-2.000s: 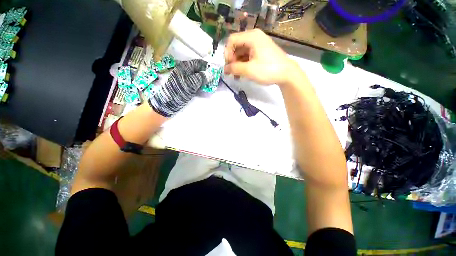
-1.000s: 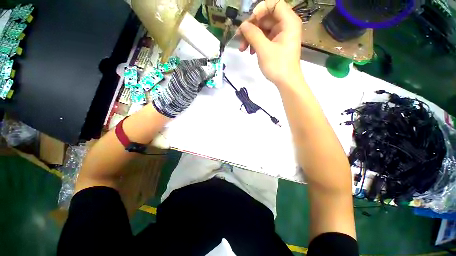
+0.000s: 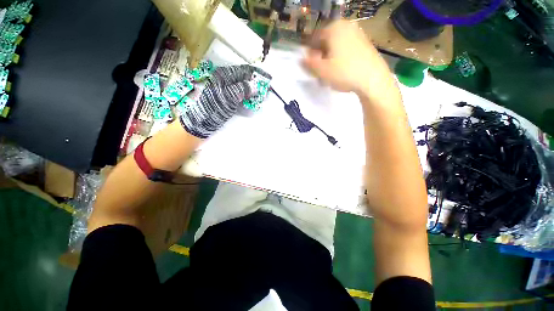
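Note:
My left hand (image 3: 220, 100), in a striped knit glove, holds a small green circuit board (image 3: 257, 92) by its left side above the white bench. A black cable (image 3: 299, 116) runs from the board to the lower right, tied in a short bundle with a plug at its end. The soldering iron (image 3: 266, 44) points down just above the board, apart from it. My bare right hand (image 3: 340, 58) is blurred, right of the iron; whether it holds a thin strand cannot be seen.
Loose green boards (image 3: 177, 89) lie left of my glove, beside a large black tray (image 3: 73, 79). A yellowish hood (image 3: 191, 24) with a white tube stands above them. A wooden board with tools (image 3: 425, 48) is behind. A black cable pile (image 3: 483, 173) lies right.
My right hand has come down and slightly right from its raised place beside the iron, and is now blurred. My left hand still holds the board, now a little apart from the iron tip.

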